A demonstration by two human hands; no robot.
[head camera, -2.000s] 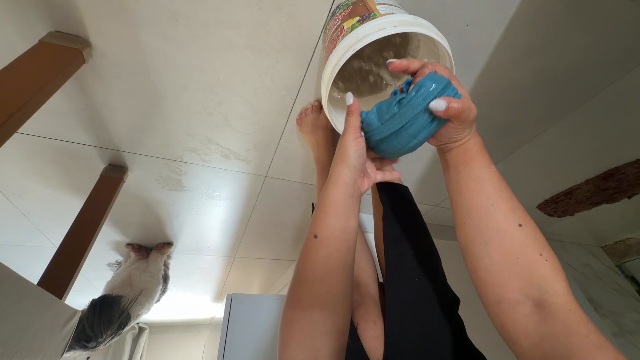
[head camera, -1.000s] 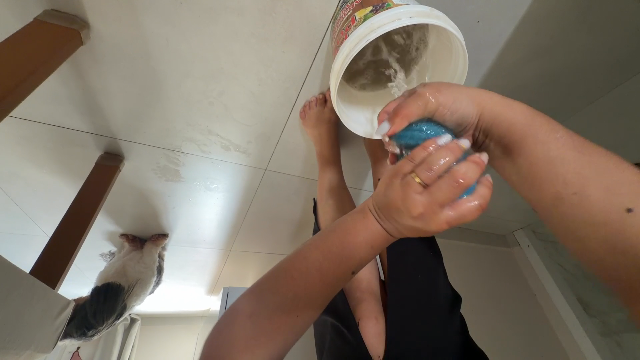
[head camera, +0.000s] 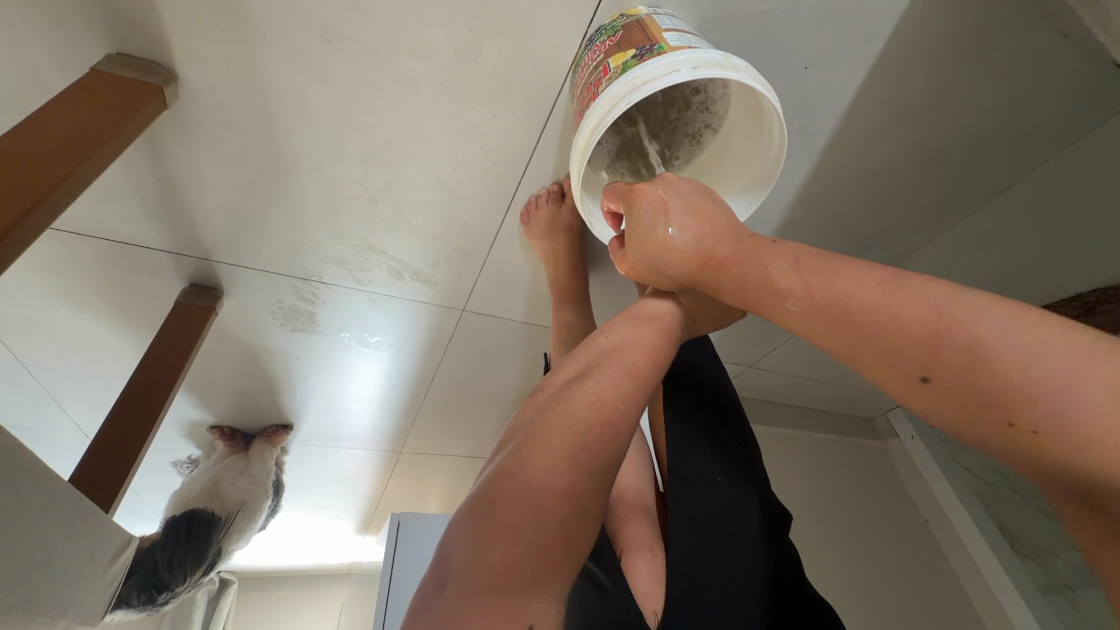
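Note:
My right hand (head camera: 678, 232) is clenched over the mouth of a white plastic bucket (head camera: 766, 114) with a colourful printed label. Below and partly behind it is my left hand (head camera: 710, 313), its fingers hidden. The blue cloth, squeezed between both hands in the earlier views, is now hidden by them. A thin stream of water (head camera: 649, 144) runs from the hands into murky, foamy water (head camera: 700, 114) inside the bucket. Both hands look wet.
My bare foot (head camera: 551, 214) rests on the tiled floor beside the bucket. Wooden furniture legs (head camera: 153, 394) stand at left, near a black-and-white furry animal (head camera: 227, 499). Wet marks (head camera: 297, 306) show on the tiles. A white cabinet (head camera: 407, 560) is at the bottom.
The blue cloth, in plain sight between my hands before, has gone out of sight behind them. My right hand has turned over in front of my left, and water streams into the bucket.

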